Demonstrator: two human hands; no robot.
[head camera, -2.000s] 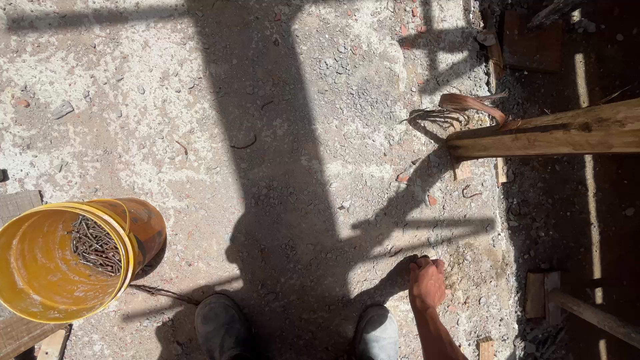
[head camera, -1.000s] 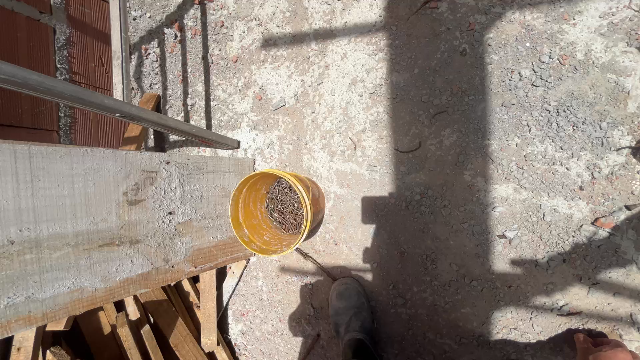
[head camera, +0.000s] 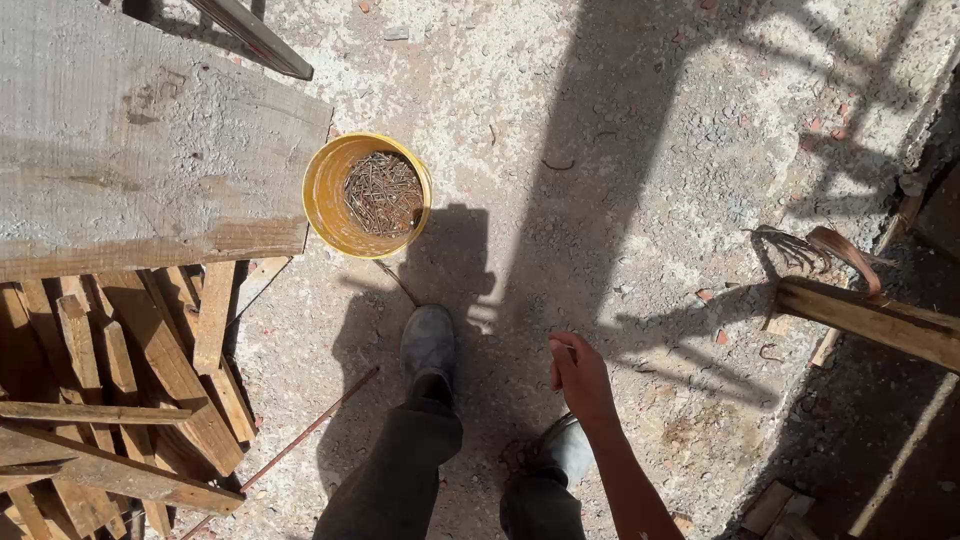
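Observation:
My right hand (head camera: 576, 375) hangs above the concrete floor, over my right boot (head camera: 566, 450), its fingers curled. Whether something small is held in it cannot be told. To its upper left stands a yellow plastic bucket (head camera: 319, 195), with a pile of nails (head camera: 382, 193) inside. My left boot (head camera: 429, 343) is planted just below the bucket, beside a thin dark wire or rod (head camera: 396, 282). My left hand does not show.
A broad, mortar-stained wooden board (head camera: 150, 150) lies at the upper left, above stacked wood offcuts (head camera: 172, 367). A thin rusty rod (head camera: 307, 431) lies near my left leg. On the right, a wooden beam (head camera: 862, 319) juts in near the slab edge. A metal bar (head camera: 255, 37) slants at the top.
The view has swung about. My right hand, only partly in view at the lower right edge a second ago, now shows whole with the forearm. My right boot is in view again.

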